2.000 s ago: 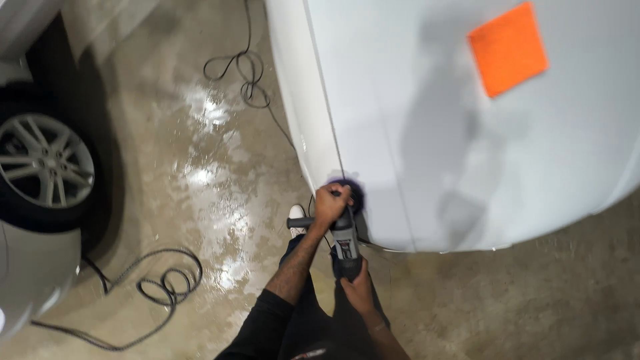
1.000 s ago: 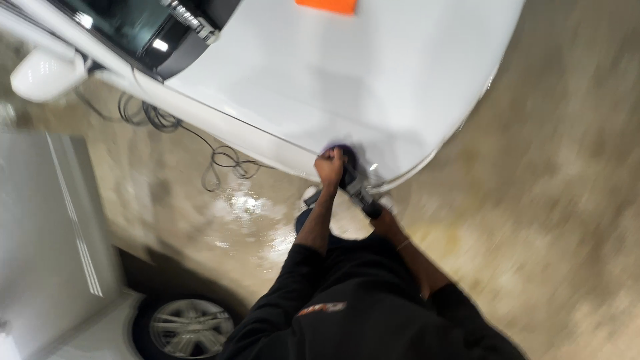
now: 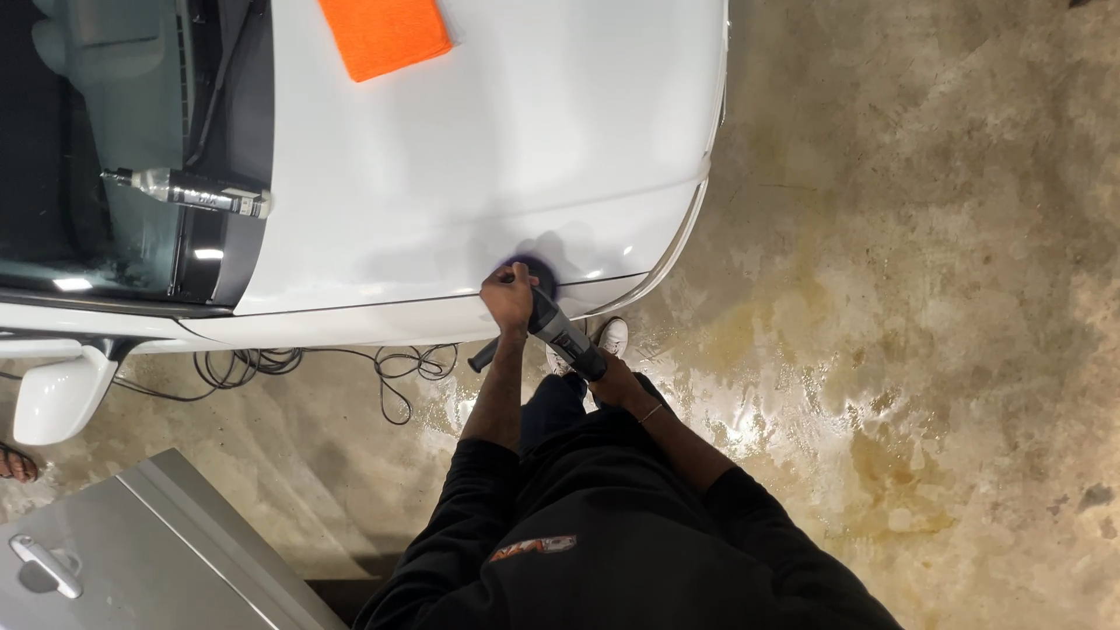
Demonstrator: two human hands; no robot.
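A grey and black rotary car polisher lies with its round pad on the white car's hood, beside the seam with the fender. My left hand is closed on the polisher's head, right over the pad. The rear of the body is in the grip of my right hand, near my waist. A black side handle sticks out to the left under my left forearm. On the hood, farther back, lies a folded orange cloth.
A bottle lies at the windshield's base. Black cable is coiled on the wet concrete floor beside the car, near its side mirror. A silver car's door stands at lower left, and another person's foot shows at the left edge.
The view has turned and shifted a lot, bringing the windshield and bottle into sight. Both hands have kept their hold on the polisher, whose pad stays near the hood's seam.
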